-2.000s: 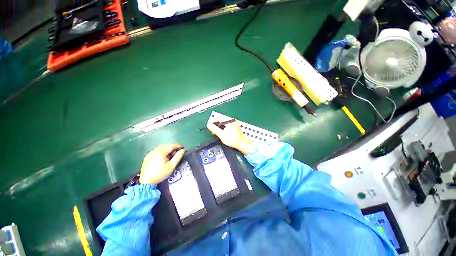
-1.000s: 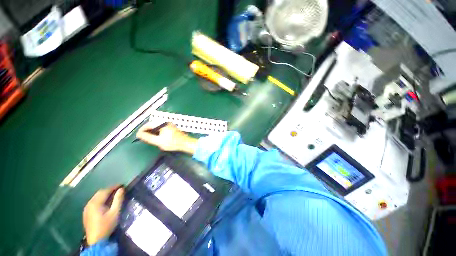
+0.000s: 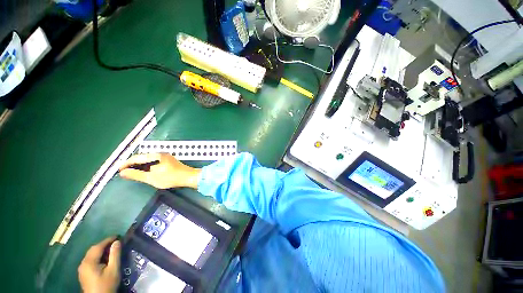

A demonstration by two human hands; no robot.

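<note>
A black tray [image 3: 223, 237] at the bottom holds two phone-like slabs, each with camera rings and a bright silvery area. The upper slab [image 3: 182, 233] shows fully; the lower one [image 3: 150, 278] is cut off by the bottom edge. My right hand [image 3: 160, 170] is closed around a small dark thin tool, possibly tweezers, at the left end of a white dotted strip [image 3: 198, 150]. Its fingertips are beside two long cream bars [image 3: 106, 174]. My left hand [image 3: 100, 268] is at the tray's left edge, fingers curled; whether it holds something is unclear.
An orange-yellow tool [image 3: 209, 87] with a black cord lies on a dark round holder. A pale yellow perforated block [image 3: 221, 62] lies behind it, with a fan [image 3: 304, 16] beyond. A white bench machine [image 3: 327, 129] with a lit touchscreen [image 3: 375, 178] stands at the right.
The view has swung to the right, so more of the machine shows and the orange rack has left the picture. My right hand has moved from over the dotted strip's left end towards the long bars.
</note>
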